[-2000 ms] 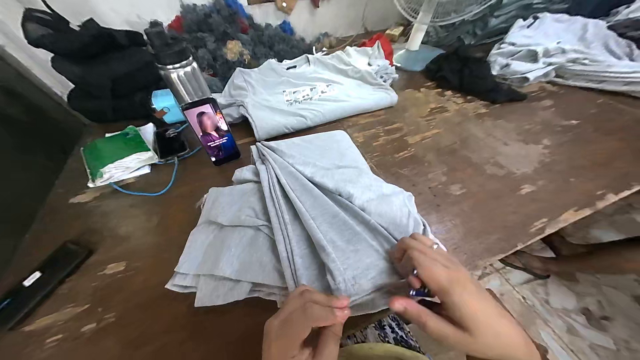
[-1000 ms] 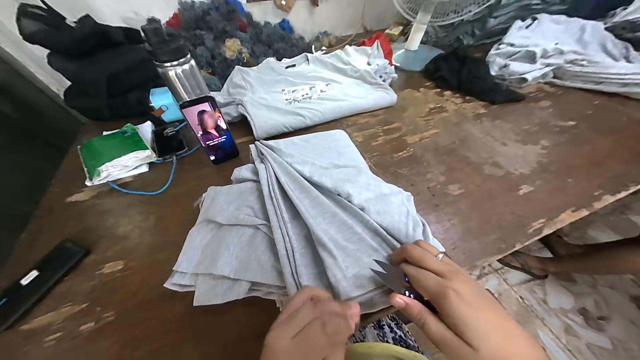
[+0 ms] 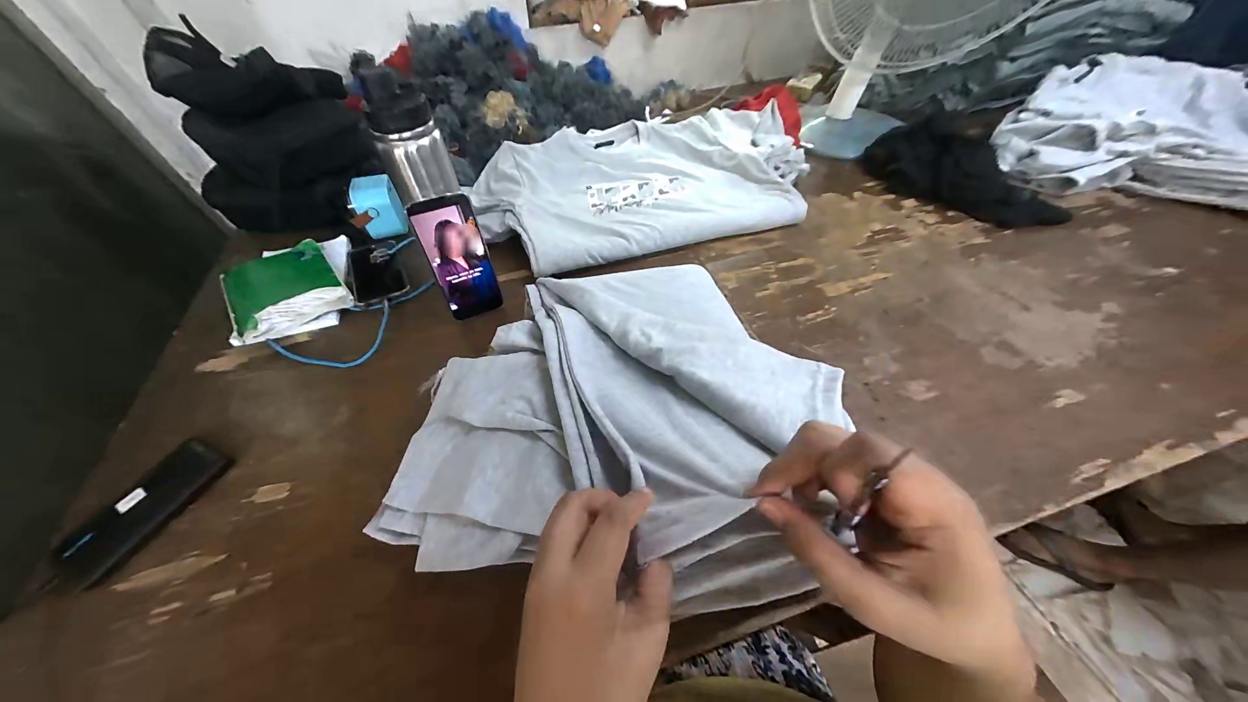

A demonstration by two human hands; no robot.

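Note:
A light grey knit garment (image 3: 673, 370) lies in loose folds near the front edge of the wooden table, over further grey fabric pieces (image 3: 478, 458) that fan out to the left. My left hand (image 3: 595, 585) pinches the near edge of the garment between thumb and fingers. Just right of it, my right hand (image 3: 887, 536) has thumb and forefinger closed on the garment's edge or a thread there, too small to tell. A small metal cutting tool (image 3: 863, 502), perhaps thread snips, is tucked in the right palm, its blade pointing up and partly hidden by the fingers.
Behind the garment lies a folded grey printed T-shirt (image 3: 663, 195). Left of it stand a propped smartphone (image 3: 455, 255) and a steel bottle (image 3: 417, 156). A green packet (image 3: 283, 288), a blue cable (image 3: 341, 363) and a black device (image 3: 141, 512) lie at left. A fan (image 3: 863, 68) stands behind.
The snips' blades, over the fabric one second ago, are now back within my right hand, whose thumb and forefinger have come together. My left hand has its fingers at the garment's near edge.

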